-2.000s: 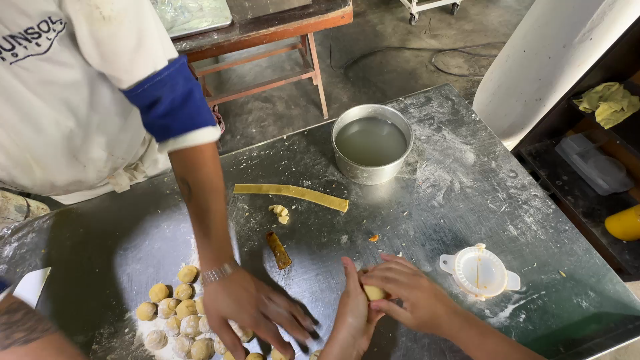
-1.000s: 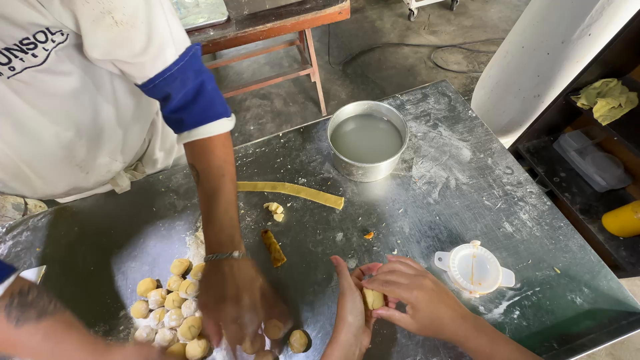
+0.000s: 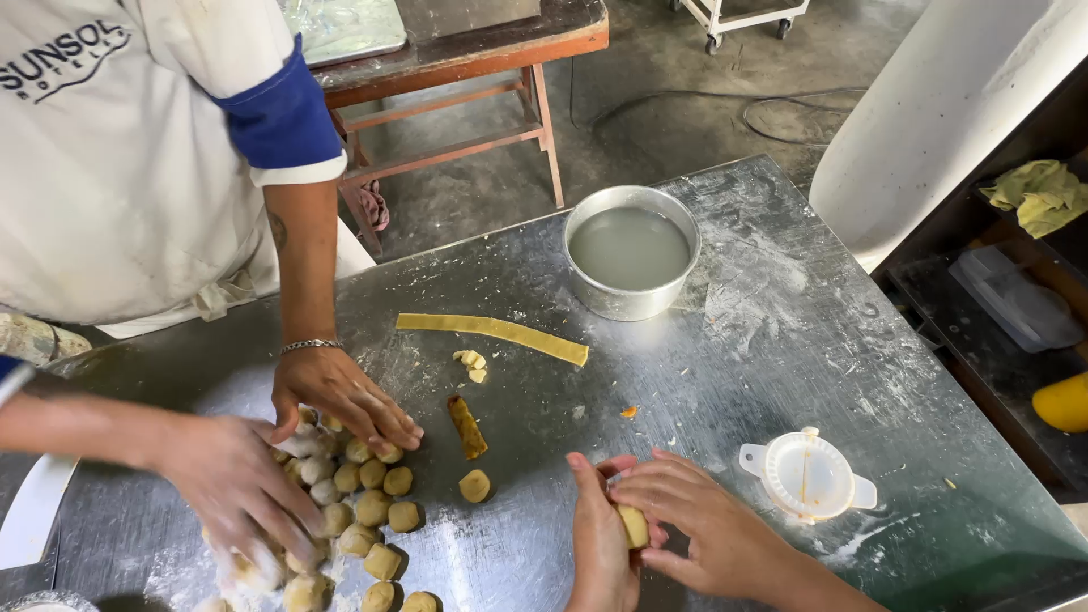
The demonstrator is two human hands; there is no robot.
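Between my two hands is a small piece of yellow dough (image 3: 631,525). My left hand (image 3: 602,535) cups it from the left, and my right hand (image 3: 693,518) closes on it from the right with curved fingers. To the left lie a lone dough ball (image 3: 474,485), a brown strip of filling or dough (image 3: 467,427), some pale chunks (image 3: 472,365) and a long flat strip of yellow dough (image 3: 493,331). Right of my hands sits a white plastic dumpling press (image 3: 807,476), lying unfolded. A round metal pan (image 3: 631,252) holds cloudy liquid.
Across the steel table (image 3: 748,374), a co-worker's hands (image 3: 344,395) rest on and move among many floured dough balls (image 3: 372,507). A white flat scraper or sheet (image 3: 36,510) is at the far left. A dark shelf (image 3: 977,331) stands at the right, beside a white column (image 3: 926,110).
The co-worker's hands have moved apart over the dough balls, and the lone ball now shows beside the group. My hands stay together around the dough piece.
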